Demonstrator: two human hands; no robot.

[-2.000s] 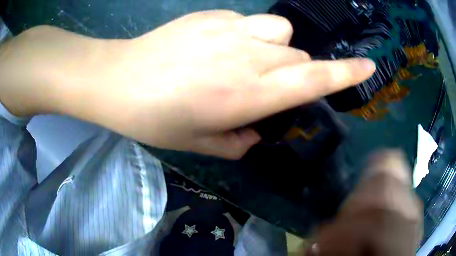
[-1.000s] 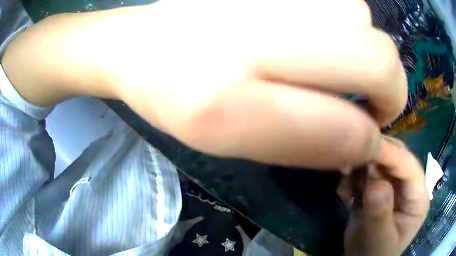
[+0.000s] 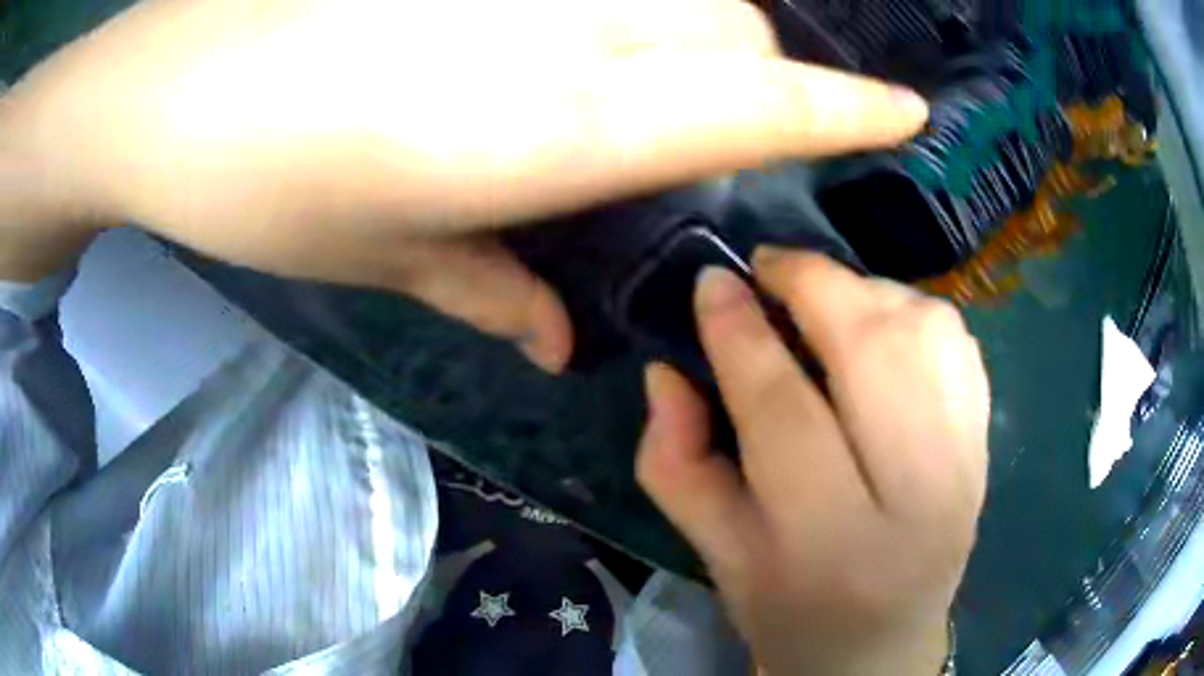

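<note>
My left hand (image 3: 449,145) reaches in from the left, index finger stretched out and thumb apart from it. Dark shapes lie under and between its fingers; whether it grips them is hidden. My right hand (image 3: 832,449) has its fingertips on a dark rounded plate (image 3: 667,293) with a bright edge line, just right of my left thumb. The plate looks like a cover glass or display panel; no orange tail shows on it. Stacked panels (image 3: 964,198) with teal strips and orange flex cables (image 3: 1023,251) stand beyond my hands.
The dark-green mat (image 3: 1056,409) spreads around my hands, with its edge running diagonally below them. A crumpled white wipe (image 3: 1120,396) lies at the right. Clear ribbed plastic (image 3: 1169,508) lies at the right rim. My striped sleeve and clothing fill the lower left.
My hands met at the right one second ago; now my left hand has drawn back up-left with its index finger extended. My right hand has moved left and has the dark plate at its fingertips.
</note>
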